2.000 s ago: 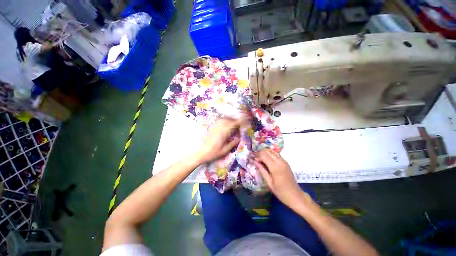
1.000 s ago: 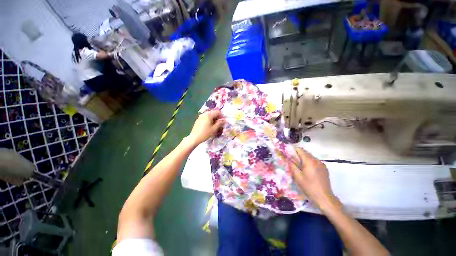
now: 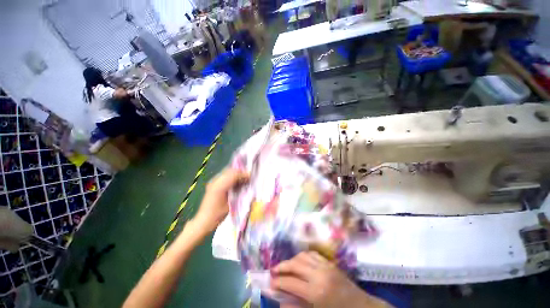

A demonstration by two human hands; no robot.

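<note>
The floral garment piece [image 3: 283, 198] is spread and raised in front of me at the left end of the white machine table [image 3: 416, 243], blurred by motion. My left hand [image 3: 220, 195] grips its left edge. My right hand [image 3: 310, 280] grips its lower edge near the table front. The cream sewing machine [image 3: 422, 138] stands just right of the cloth. Its needle area [image 3: 348, 183] is beside the cloth, and I cannot tell whether they touch.
A blue crate [image 3: 290, 90] stands behind the table. A blue bin [image 3: 205, 120] with white cloth is at the upper left, near a seated person [image 3: 105, 105]. Yellow-black tape [image 3: 199, 171] crosses the green floor. A blue stool [image 3: 424, 57] stands at the back.
The cloth, bunched at first, was opened out flat and is now lifted and tilted. My right hand has moved from its right side down to the lower edge. The view has shifted.
</note>
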